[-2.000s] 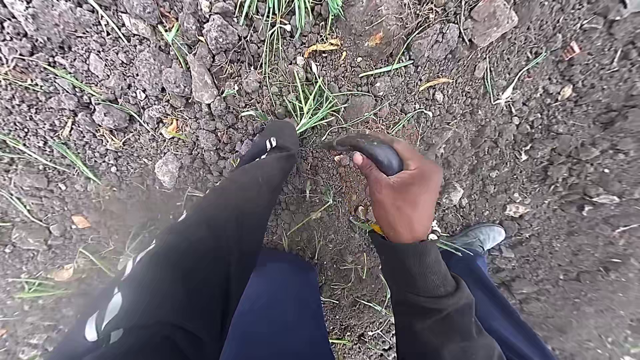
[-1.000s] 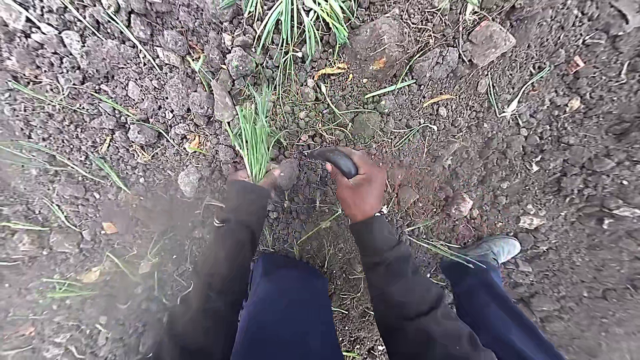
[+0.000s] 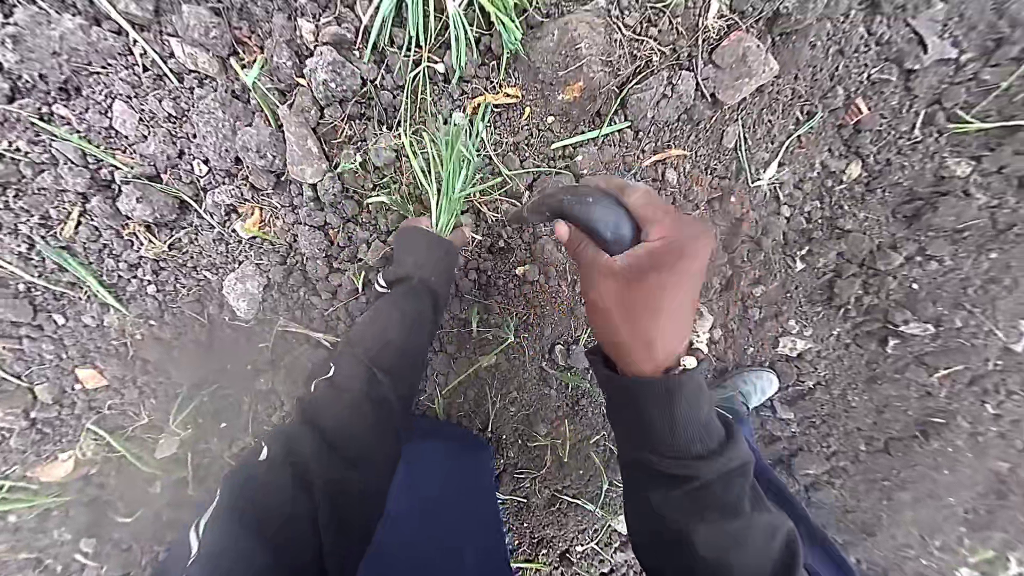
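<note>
My left hand (image 3: 436,230), mostly hidden by its dark sleeve, is at the base of a tuft of green grass-like plants (image 3: 450,172); only bits of the fingers show around the stems. To its right, my right hand (image 3: 644,264) is closed around a dark, smooth, curved object (image 3: 588,214), perhaps a horn or a tool handle. The narrow end of that object points left toward the tuft, just above the soil. Its far tip is hard to make out against the ground.
Cloddy dark soil (image 3: 544,304) surrounds both hands. More green plants (image 3: 448,24) lie at the top. A flat stone (image 3: 740,68) is at upper right, and a long stone (image 3: 302,144) at upper left. My shoe (image 3: 748,388) rests right of my right sleeve.
A second ago my left hand held a green bunch farther left; now it is at a tuft nearer the middle. The dark curved object has stayed in my right hand throughout.
</note>
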